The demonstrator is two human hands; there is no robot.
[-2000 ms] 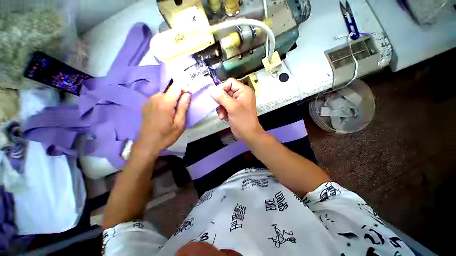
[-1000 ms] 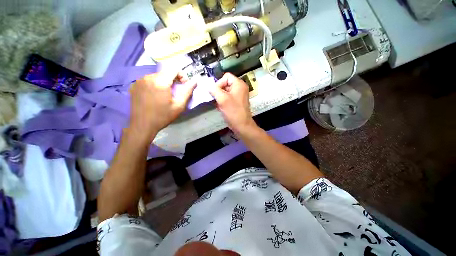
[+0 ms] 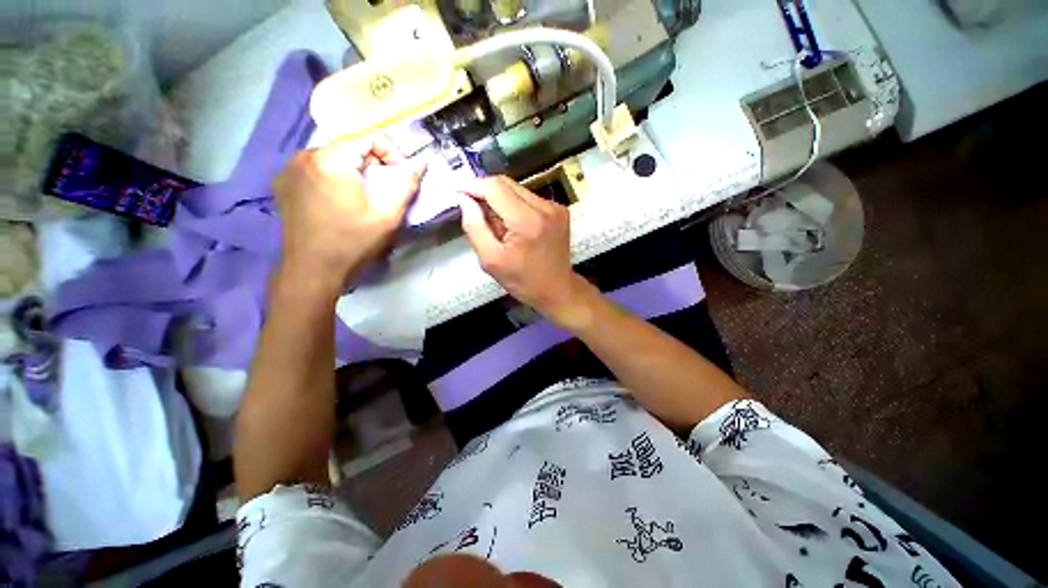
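A purple fabric band lies at the needle area of the overlock machine, its near part bright under the lamp. My left hand holds the band on its left side, close to the presser foot. My right hand pinches the band's right edge between thumb and fingers, just in front of the machine. The needle is too bright and small to make out. Another purple band lies across my dark-trousered lap.
Joined purple bands are piled left of the machine. A phone lies back left, above a white cloth. Thread snips lie on the table at right. A clear bin with white scraps is below right.
Both hands have shifted a little left and the left hand has moved up beside the presser foot. Less of the held band shows between the hands.
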